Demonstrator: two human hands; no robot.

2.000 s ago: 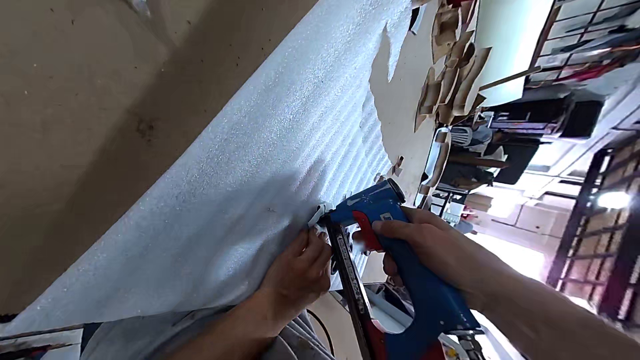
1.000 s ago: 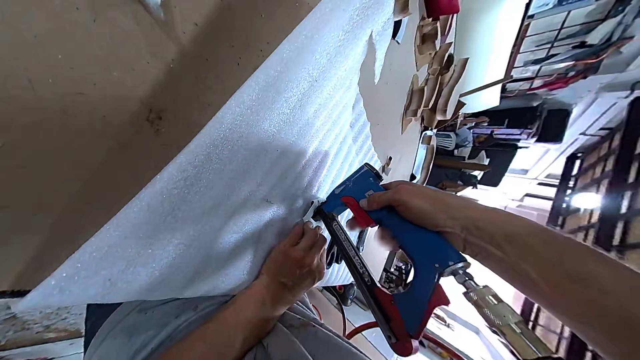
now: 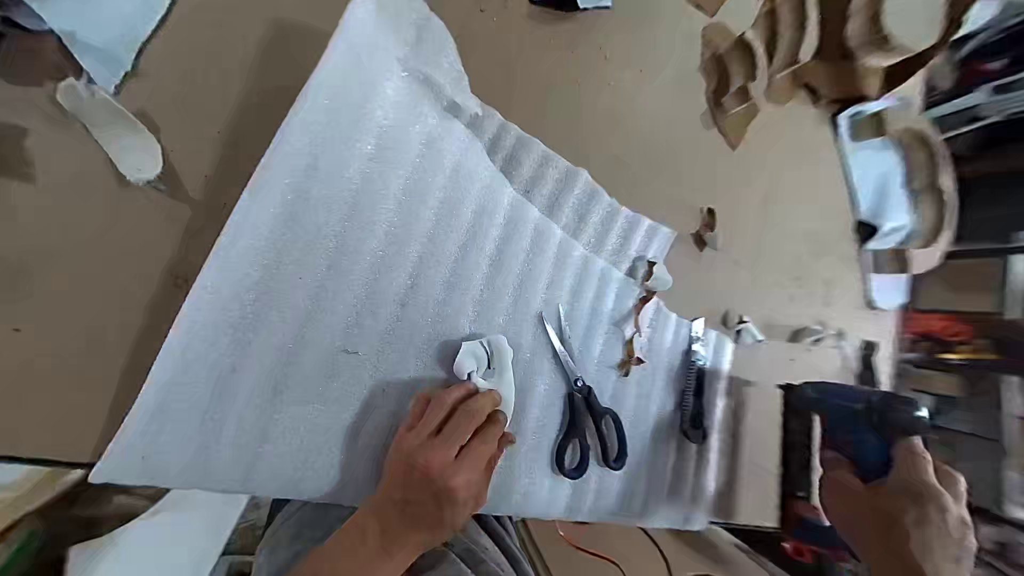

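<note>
White foam sheet [image 3: 376,240] lies over a tan work surface. My left hand [image 3: 448,456] grips a small white padded piece [image 3: 500,372] near the sheet's lower middle, its fingers bent over the piece's lower end. At the lower right, blurred by motion, my right hand [image 3: 896,504] is wrapped around a blue pneumatic staple gun [image 3: 852,420], beyond the sheet's right edge. Black-handled scissors [image 3: 588,408] lie with blades slightly apart to the right of my left hand. Farther right rests a black utility knife [image 3: 694,384] with its blade out.
Torn brown and white scraps [image 3: 638,320] lie on the foam. Curved brown pieces [image 3: 768,64] are piled at the upper right, near a white and tan curved piece [image 3: 888,184]. A pale elongated piece [image 3: 112,132] lies upper left. An orange cord [image 3: 588,548] runs below the table edge.
The staple gun has moved from beside my left hand out to the right, still in my right hand. The view has shifted greatly, and the scissors and knife now show.
</note>
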